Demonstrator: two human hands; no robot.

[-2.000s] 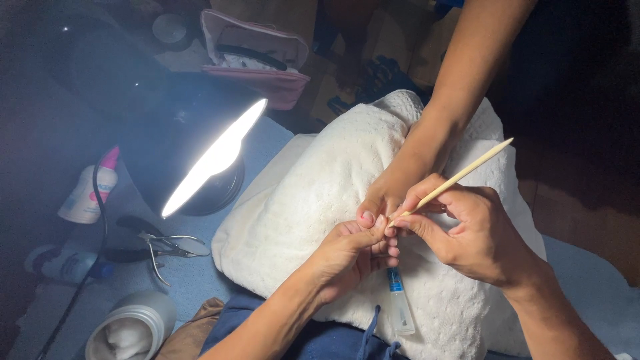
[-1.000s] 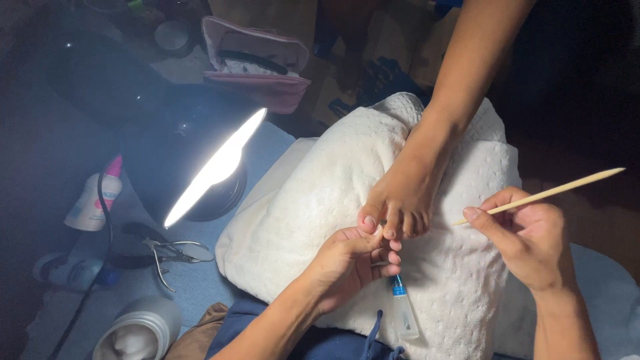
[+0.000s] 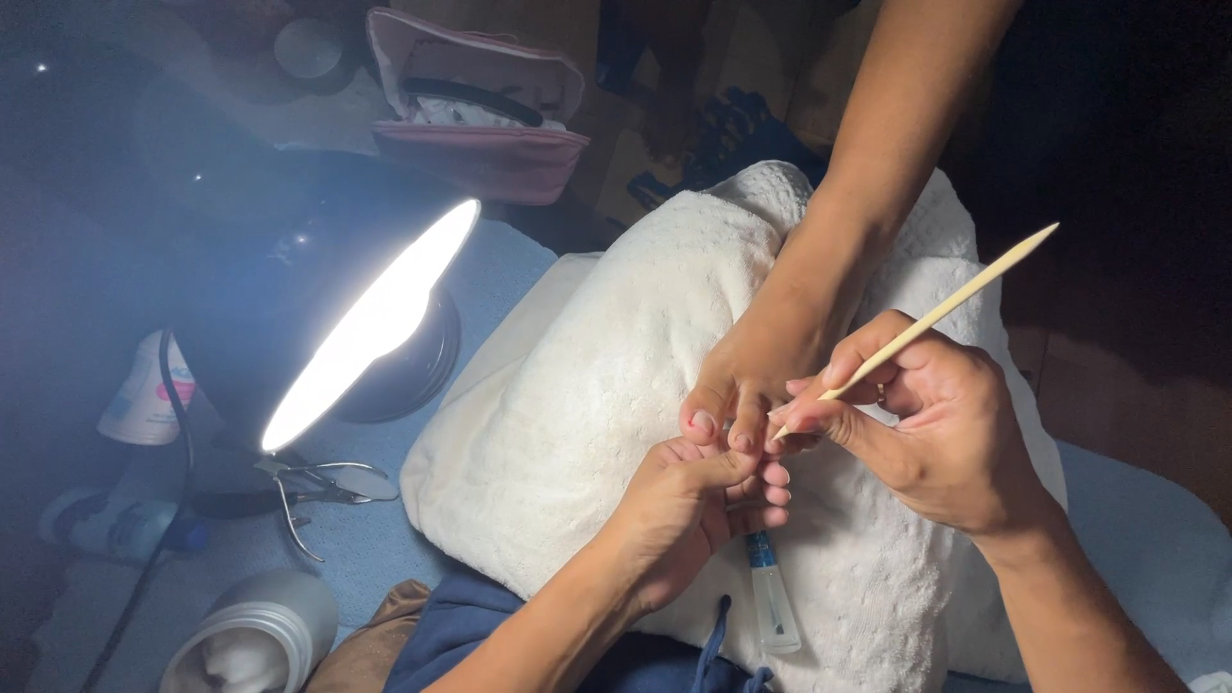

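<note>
Another person's bare foot (image 3: 770, 346) rests on a white towel (image 3: 577, 385) bunched over my lap. My left hand (image 3: 688, 505) holds the toes from below, its thumb against the second toe. In my right hand (image 3: 914, 414) is a pale wooden cuticle stick (image 3: 948, 306), pinched between thumb and fingers, its lower tip at one of the smaller toes. There is a red spot on the big toe by the nail (image 3: 705, 422). Just below my left hand, a clear tube with a blue label (image 3: 773, 597) lies on the towel.
On the left stand a lit lamp (image 3: 371, 327) and an open jar with white cotton-like material (image 3: 250, 640). Metal nippers (image 3: 298, 481), a bottle with a pink label (image 3: 149, 395) and a dark cord (image 3: 173, 404) are nearby. An open pink case (image 3: 481, 159) is farther back.
My right hand, which was off the foot to the right a second ago, has come back left, bringing the stick's tip to the toes. My left hand remains at the toes.
</note>
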